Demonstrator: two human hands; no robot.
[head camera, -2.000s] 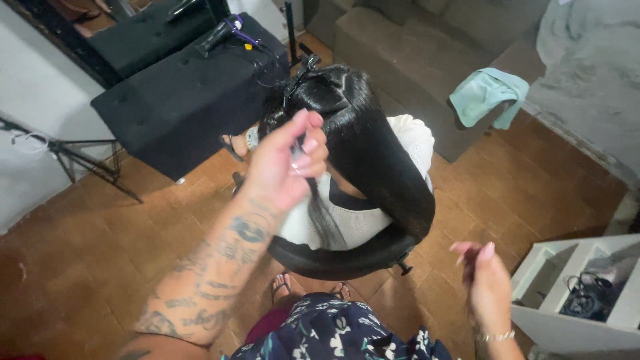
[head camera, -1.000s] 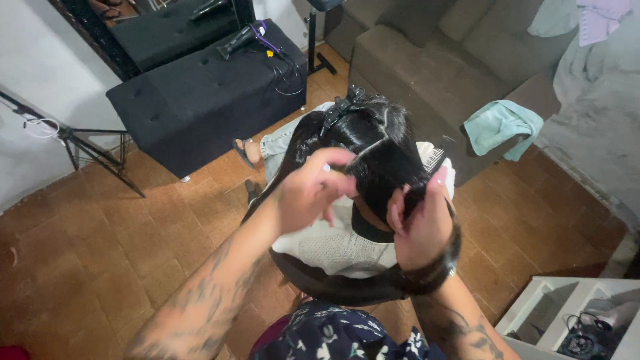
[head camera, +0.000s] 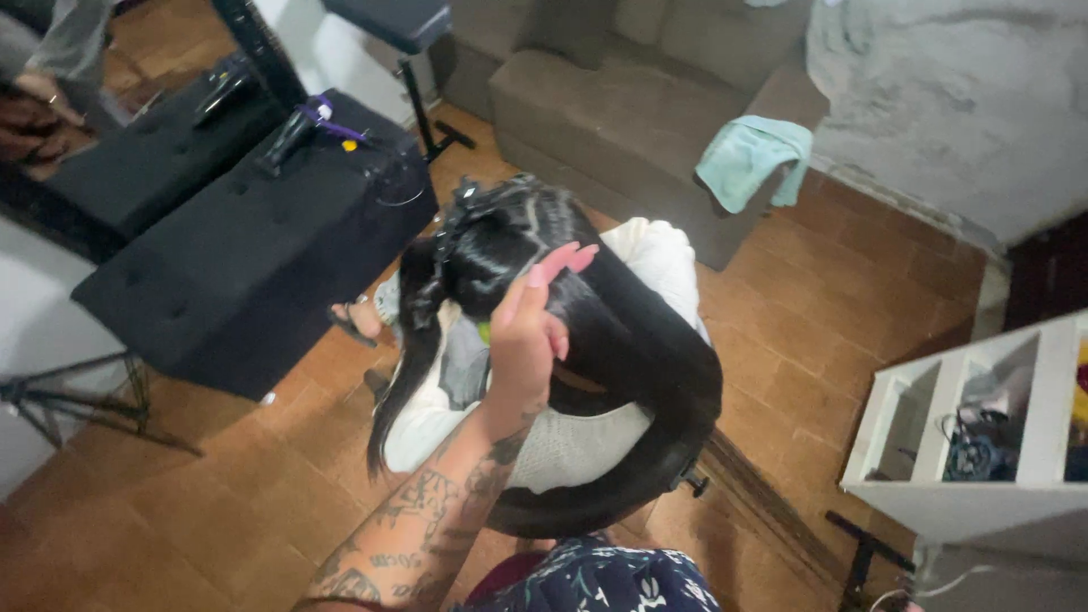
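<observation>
A seated person in a white knit top (head camera: 586, 446) has long straight black hair (head camera: 633, 340), parted at the crown. Dark clips (head camera: 466, 195) hold some of it at the upper left. My tattooed left hand (head camera: 527, 340) is over the back of the head, its fingertips near the parting line; whether a strand lies between them cannot be told. Part of the hair sweeps down on the right over the dark chair back. A blurred brown streak (head camera: 769, 510), possibly a drawn-out lock, runs toward the lower right. My right hand is not clearly in view.
A black tufted bench (head camera: 246, 246) at left bears a hair dryer (head camera: 289, 140), beside a mirror and a tripod (head camera: 76, 395). Behind stands a brown sofa (head camera: 620, 127) with a mint-green cloth (head camera: 756, 161). At right is a white compartmented cart (head camera: 948, 408) with cords inside.
Both hands were at the back of the head one second ago; now only the left is there, and the right has left the view. The hair at right hangs down past the shoulder.
</observation>
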